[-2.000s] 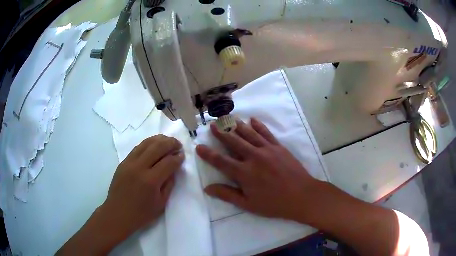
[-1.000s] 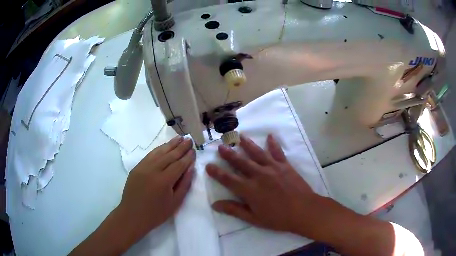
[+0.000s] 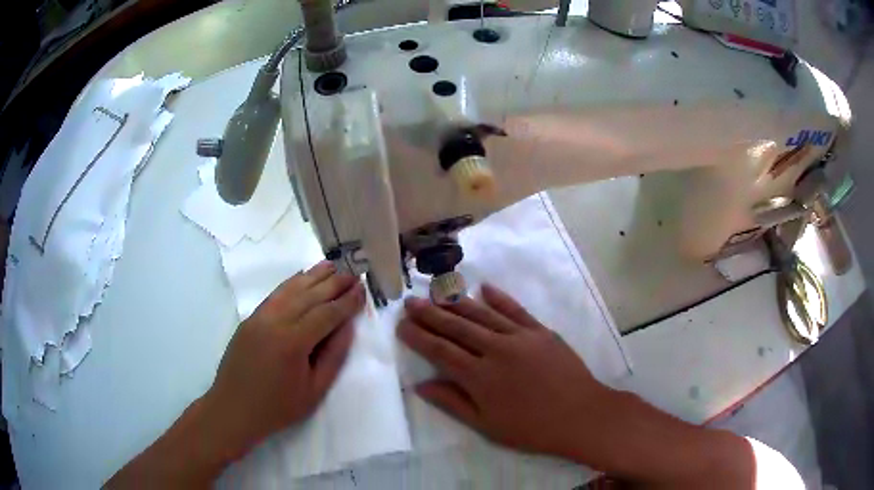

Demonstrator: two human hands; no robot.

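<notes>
The large white cloth (image 3: 561, 278) lies under the machine head, with a thin dark seam line along its right edge. A folded white strip (image 3: 359, 416) runs from the needle area towards me. My left hand (image 3: 292, 345) lies on the cloth left of the needle, fingertips close to the presser foot (image 3: 381, 299). My right hand (image 3: 498, 368) lies flat on the cloth right of the foot, fingers spread. The needle tip is too small and dark to make out. The cloth under both palms is hidden.
The white JUKI machine head (image 3: 594, 105) spans the top. Stacked cut pieces (image 3: 86, 211) lie at the left, with more white cloth (image 3: 244, 215) behind my left hand. Gold-handled scissors (image 3: 803, 301) lie right of the machine base. A grey lamp-like part (image 3: 247, 153) hangs left of the head.
The strip's near end now shows on the table, and the cloth has shifted away from me under the foot. Both hands stay on the cloth beside the foot. The camera view has shifted slightly.
</notes>
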